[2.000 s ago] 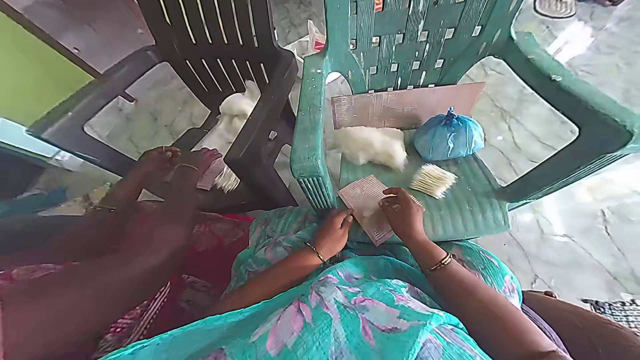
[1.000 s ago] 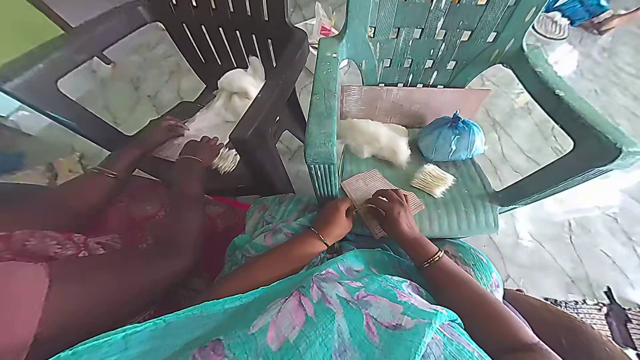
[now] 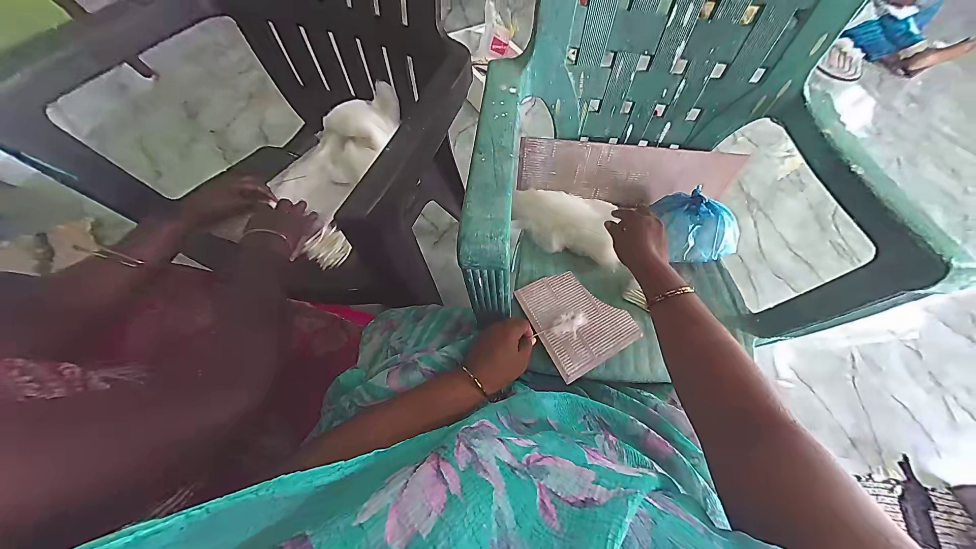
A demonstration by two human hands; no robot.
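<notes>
My left hand [image 3: 501,354] pinches a thin stick at the left edge of a ribbed board [image 3: 579,328]; a small white tuft of cotton [image 3: 566,323] surrounds the stick's far part over the board. My right hand [image 3: 639,231] is at the right end of a fluffy cotton mass [image 3: 566,223], fingertips together; whether fibre is between them is unclear. A knotted blue plastic bag [image 3: 698,226] stands just right of that hand. Partly hidden behind my right wrist lies a small bundle of thin pale sticks [image 3: 634,294]. All of this is on the green plastic chair's seat.
A brownish board [image 3: 625,171] leans on the green chair's [image 3: 490,175] backrest. At left, a co-worker's hands [image 3: 267,217] work by a dark chair [image 3: 404,183] holding cotton [image 3: 354,133] and a stick bundle [image 3: 326,248]. Another person's foot shows at the upper right.
My right hand has left the ribbed board and moved up to the cotton mass. The tuft on the board now shows uncovered. My left hand stays by the board's left edge.
</notes>
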